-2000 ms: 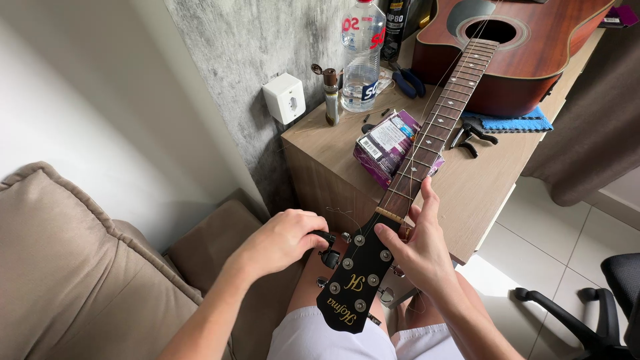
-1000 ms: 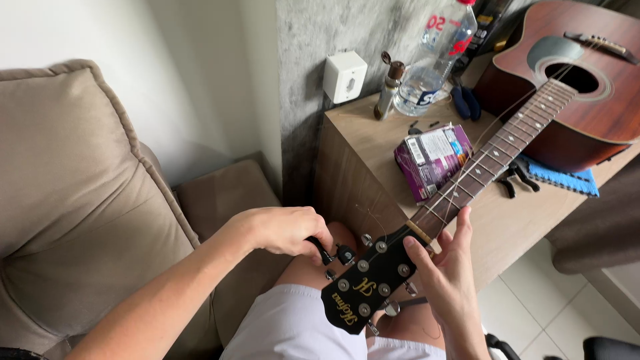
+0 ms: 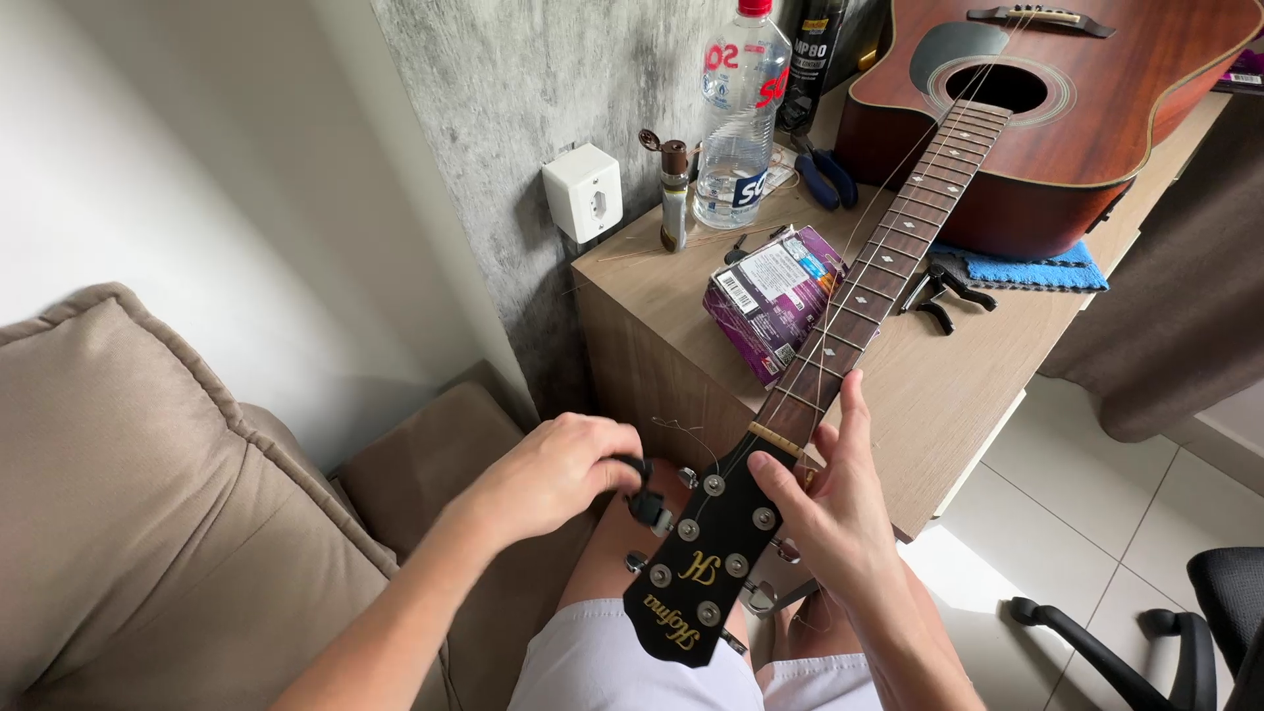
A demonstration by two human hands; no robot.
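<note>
An acoustic guitar (image 3: 1066, 109) lies face up on a wooden cabinet, its fretted neck (image 3: 894, 237) slanting down toward me. The black headstock (image 3: 691, 563) hangs over my lap, with thin strings running along the neck and loose string ends beside the nut. My left hand (image 3: 558, 469) grips a black string winder (image 3: 646, 499), whose head sits at a tuning peg on the headstock's left side. My right hand (image 3: 839, 504) holds the neck near the nut, thumb on the headstock's face and fingers at the far side.
On the cabinet (image 3: 652, 326) are a purple box (image 3: 775, 296), a plastic bottle (image 3: 743, 118), a small bottle with its brown cap flipped up (image 3: 673, 197), blue-handled pliers (image 3: 828, 178), a black capo (image 3: 943, 296) and a blue cloth (image 3: 1037, 269). A sofa cushion (image 3: 168, 494) is at left, a chair base (image 3: 1096, 632) at right.
The view has swung left and back again. My left hand stays on the winder at the headstock's left side, its pose slightly changed; my right hand still holds the neck by the nut.
</note>
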